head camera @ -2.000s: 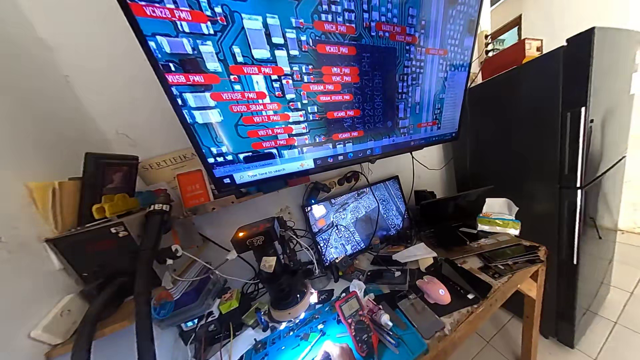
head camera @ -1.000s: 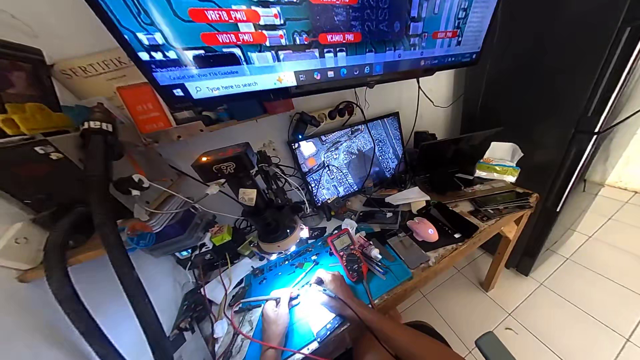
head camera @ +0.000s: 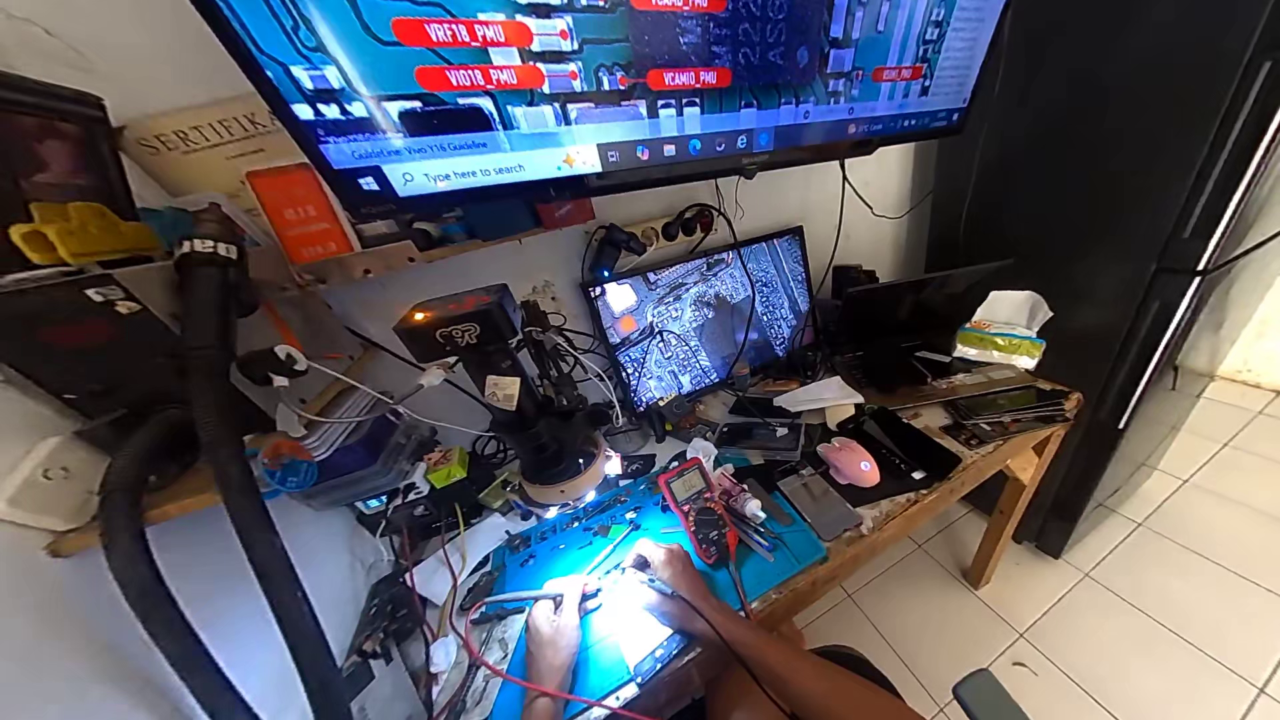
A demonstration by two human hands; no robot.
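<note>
Under the lit ring of a digital microscope (head camera: pixel 545 440), both of my hands work over a brightly lit phone (head camera: pixel 640 625) on a blue work mat (head camera: pixel 560 530). My left hand (head camera: pixel 555 625) grips a grey pen-like tool (head camera: pixel 525 596) with a cable; its tip is lost in glare. My right hand (head camera: pixel 675 575) holds a dark probe with a black lead, close to the phone's upper part. The probe tip cannot be made out. A red digital multimeter (head camera: pixel 700 510) lies just beyond my right hand. A red lead (head camera: pixel 500 675) passes across my left forearm.
Behind the mat a monitor (head camera: pixel 705 310) shows a magnified circuit board. A large screen (head camera: pixel 620 90) hangs above with a labelled board picture. To the right are a pink mouse (head camera: pixel 850 462), a tissue pack (head camera: pixel 1003 330) and phones. Black hoses (head camera: pixel 235 470) hang at the left.
The view has tilted down since two seconds ago, bringing both hands and forearms into sight. Since one second ago the hands have stayed over the phone.
</note>
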